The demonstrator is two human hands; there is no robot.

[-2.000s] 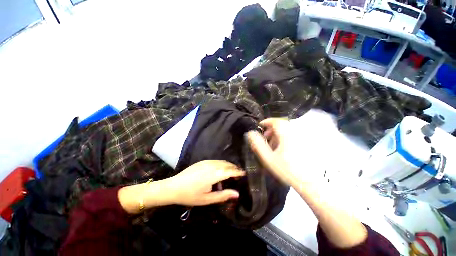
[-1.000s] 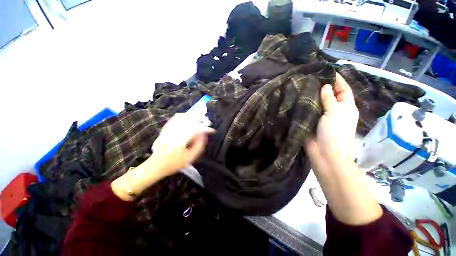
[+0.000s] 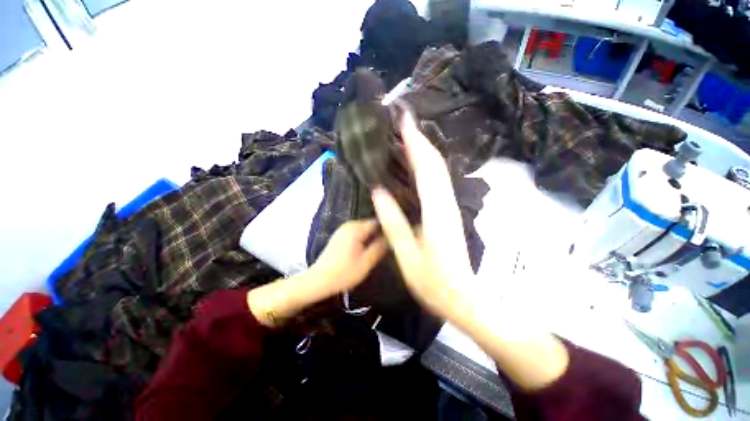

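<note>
A plaid garment point(image 3: 329, 205) with dark brown lining is bunched up in front of me at the table's front edge; its raised part is blurred. My left hand point(image 3: 352, 256) is on the near side of the cloth, fingers curled, and seems to pinch it. My right hand point(image 3: 423, 238) is raised over the cloth, fingers spread and blurred; whether it grips any cloth is unclear. A thin white loop point(image 3: 355, 310) hangs below my left hand on the dark cloth.
More plaid garments point(image 3: 210, 218) are heaped left and behind. A blue bin point(image 3: 156, 196) and red container point(image 3: 23, 329) are far left. The white sewing machine point(image 3: 662, 210) stands right; scissors point(image 3: 697, 378) lie below it. A ruler-marked edge point(image 3: 469, 382) runs in front.
The opened-out plaid cloth has been swung left and bunched up. My right hand has moved left across it, and my left hand has moved right and down onto the near cloth.
</note>
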